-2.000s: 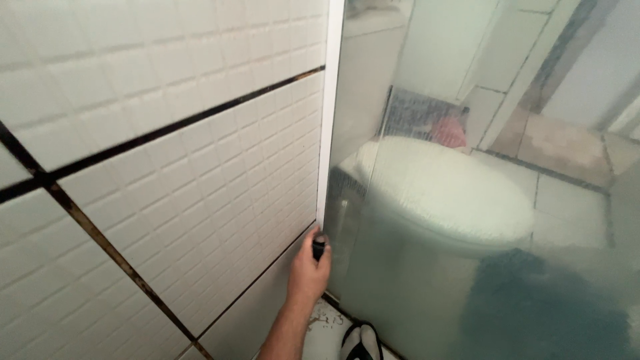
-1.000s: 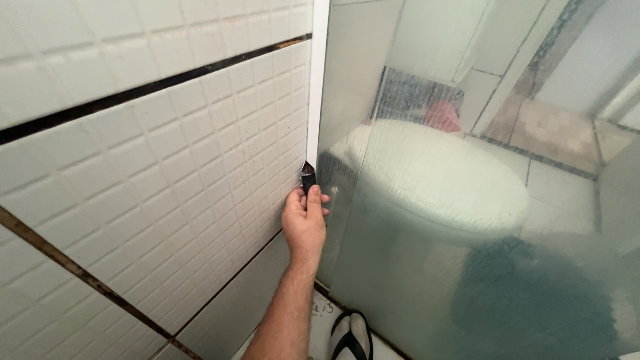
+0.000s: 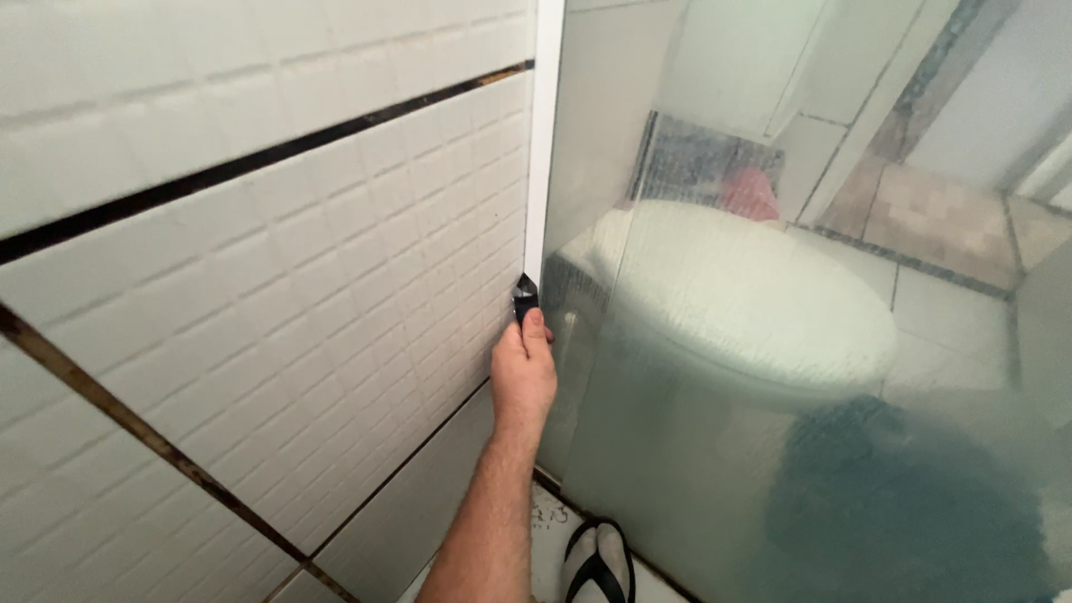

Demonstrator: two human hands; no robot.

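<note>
My left hand (image 3: 524,368) is closed around a small black-handled tool (image 3: 527,303), which looks like a scraper or knife. Its dark, pointed tip is up against the lower part of a white vertical profile (image 3: 543,151), where the tiled wall meets the shower glass. The thumb lies on the handle, and the fingers wrap round it from the left. White textured wall tiles (image 3: 335,251) with dark, stained grout lines (image 3: 209,176) are left of the hand. My right hand is out of view.
A wet, hazy glass panel (image 3: 670,469) stands to the right. Through it show a toilet with a closed white lid (image 3: 754,293), a pink item (image 3: 751,194) and a blurry teal shape (image 3: 904,502). Below is a foot in a black flip-flop (image 3: 599,561) on the light floor.
From two seconds ago, my left hand has moved up along the white profile with the tool in its grip. Over the last second it has stayed at nearly the same place.
</note>
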